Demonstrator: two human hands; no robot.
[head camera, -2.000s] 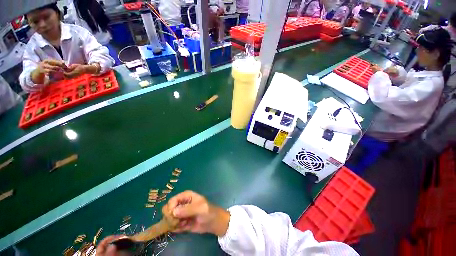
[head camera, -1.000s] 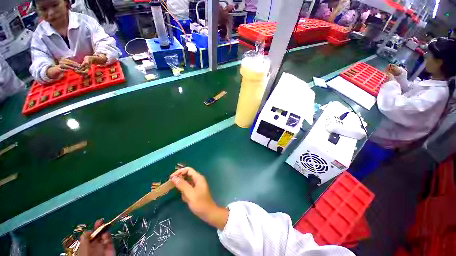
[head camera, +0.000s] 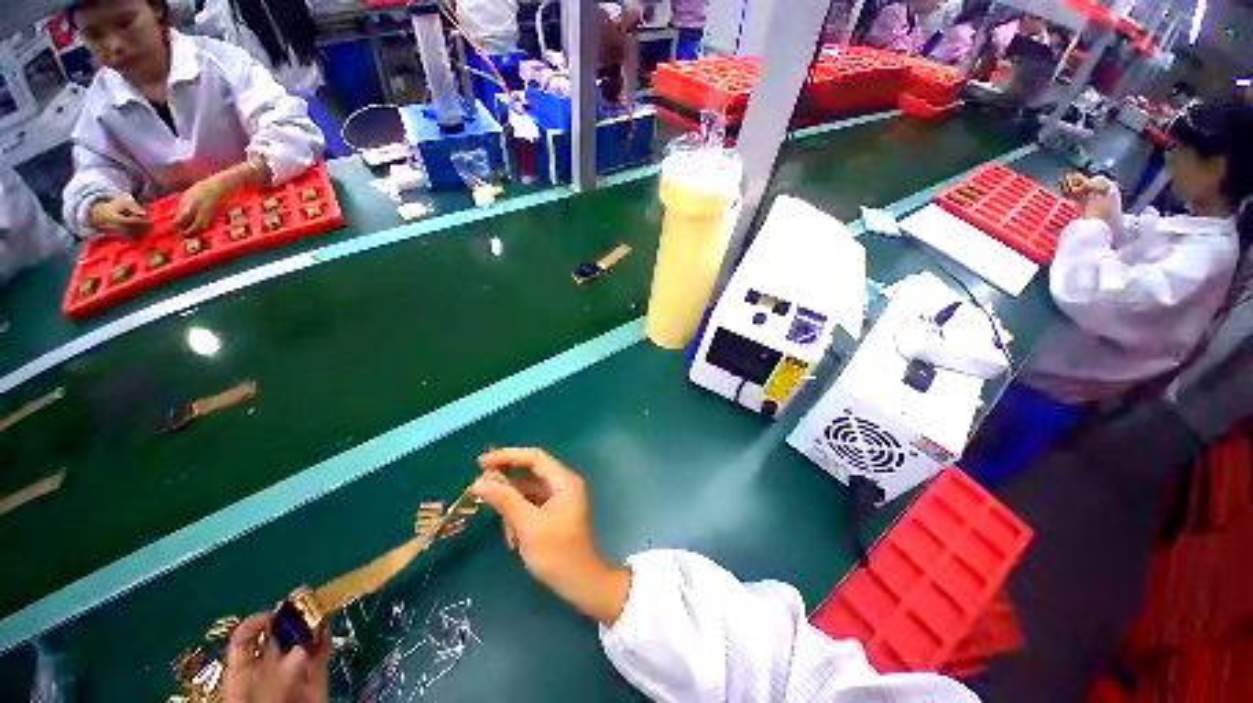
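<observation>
My left hand (head camera: 275, 670), cut off by the bottom edge, grips a dark watch head (head camera: 297, 621) with a gold edge. A long gold-tan strap (head camera: 368, 577) runs from the head up to the right. My right hand (head camera: 539, 515) has thumb and forefinger together at the strap's far end; whether they pinch it is too blurred to tell. Gold connector pieces (head camera: 433, 518) lie just left of my right hand. More gold pieces (head camera: 209, 659) lie beside my left hand. Thin silver pins (head camera: 437, 643) lie scattered between the hands.
Straps with dark heads (head camera: 213, 404) lie on the green belt (head camera: 412, 330) beyond the pale edge. A yellowish cylinder (head camera: 687, 254), two white machines (head camera: 879, 412) and a red tray (head camera: 934, 570) stand at right. Two people work at red trays (head camera: 206, 247) across the line and at far right.
The watch head has turned into clear view in my left hand and moved slightly up and right. The strap has tilted more steeply. The watches on the belt have shifted slightly right.
</observation>
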